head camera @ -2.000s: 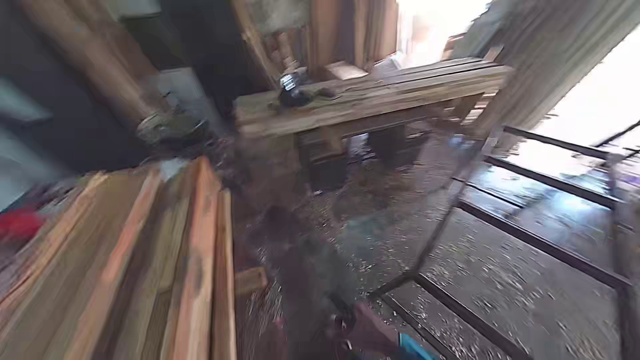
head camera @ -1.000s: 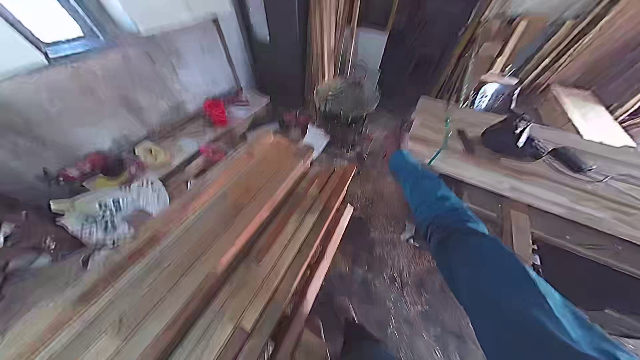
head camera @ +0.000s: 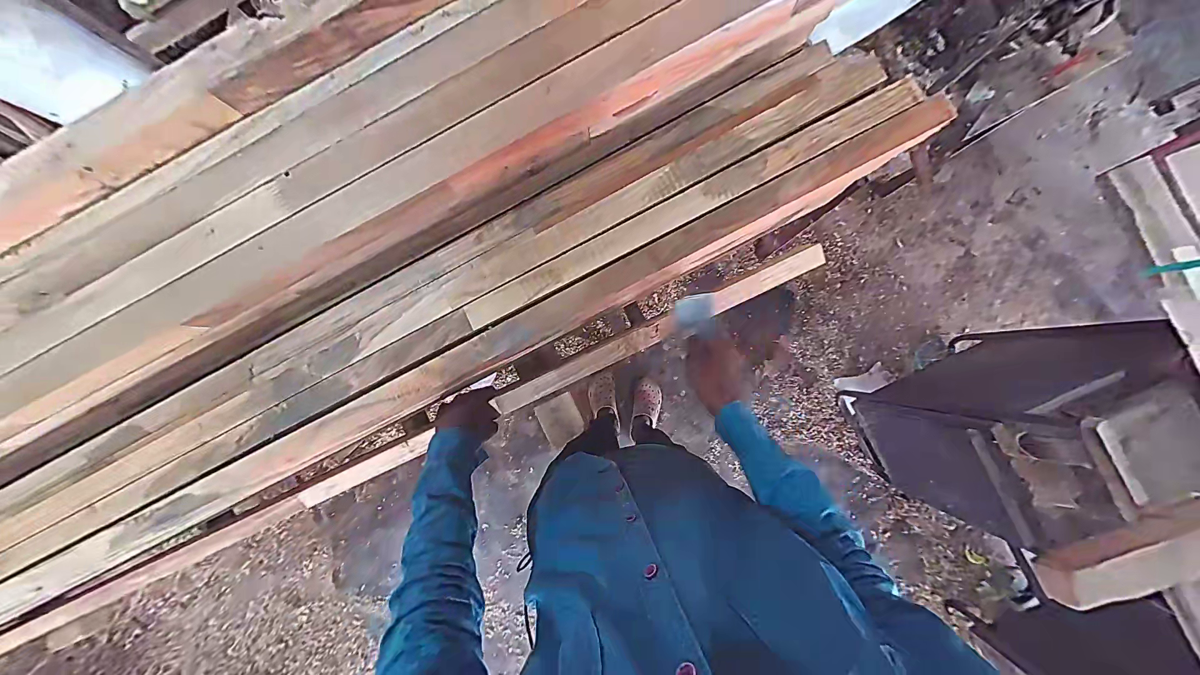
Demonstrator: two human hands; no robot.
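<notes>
A long, narrow wooden strip point(head camera: 586, 364) runs diagonally beside a stack of wooden boards point(head camera: 403, 225). My left hand point(head camera: 469, 412) is closed around the strip near the stack's front edge, with a small white piece showing beside the fingers. Farther right along the same strip, my right hand point(head camera: 714, 367) is blurred and holds a pale, whitish object point(head camera: 695, 313) against the wood. What that object is cannot be told. Both sleeves are blue.
My feet in light clogs point(head camera: 602, 392) stand on a floor strewn with wood shavings point(head camera: 825, 347). A short wood block point(head camera: 560, 419) lies left of them. Dark panels point(head camera: 1022, 375) and a squared timber end point(head camera: 1125, 567) are at the right.
The view has swung down to the board stack and my body. My right arm, stretched toward the workbench one second ago, is now down at the strip. My left hand has come into view.
</notes>
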